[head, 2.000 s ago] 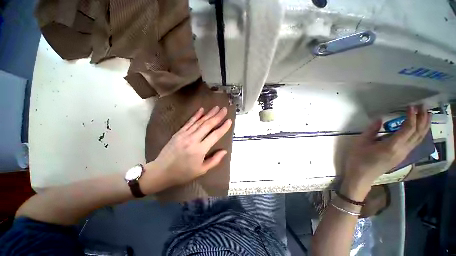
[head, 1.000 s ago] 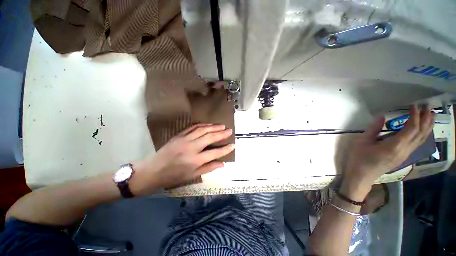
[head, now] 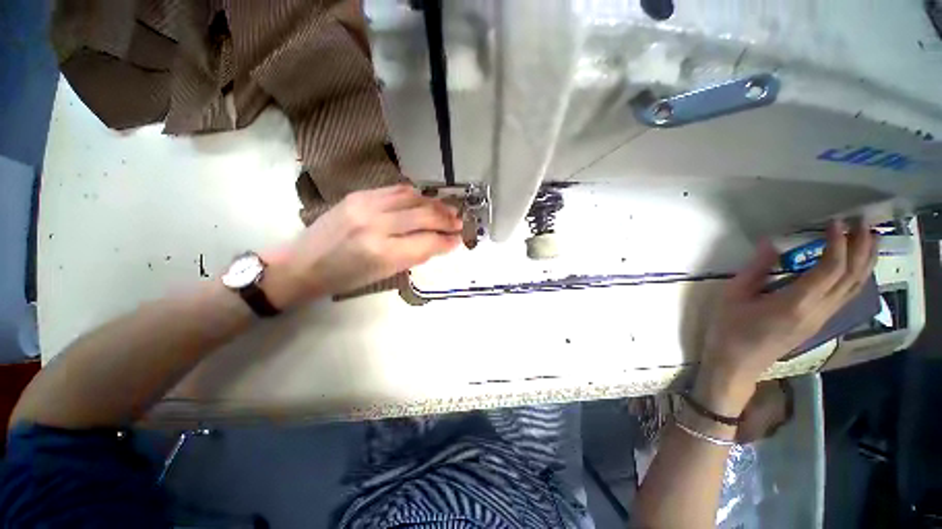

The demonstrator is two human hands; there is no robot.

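Note:
Brown ribbed fabric (head: 331,114) runs from a crumpled heap at the upper left down to the presser foot (head: 475,198). My left hand (head: 377,236) lies on its near end, fingertips close beside the foot, covering much of the piece; whether the fingers pinch it I cannot tell. A small brown edge shows below the hand. My right hand (head: 790,305) rests at the right end of the table over a dark slab, perhaps a phone (head: 842,318), fingers apart beside a small blue tool (head: 804,254). It grips nothing visible.
The white machine head (head: 723,134) with blue lettering spans the upper right. A cream knob (head: 541,246) sits right of the needle area. The worn table's front edge (head: 496,397) crosses below. A pale tub (head: 811,455) with crinkled plastic (head: 735,480) stands right of the lap.
The brown piece has moved away from me past the foot, so its near end now lies close to the needle area. My left hand has moved up beside the foot. My right hand stays in place.

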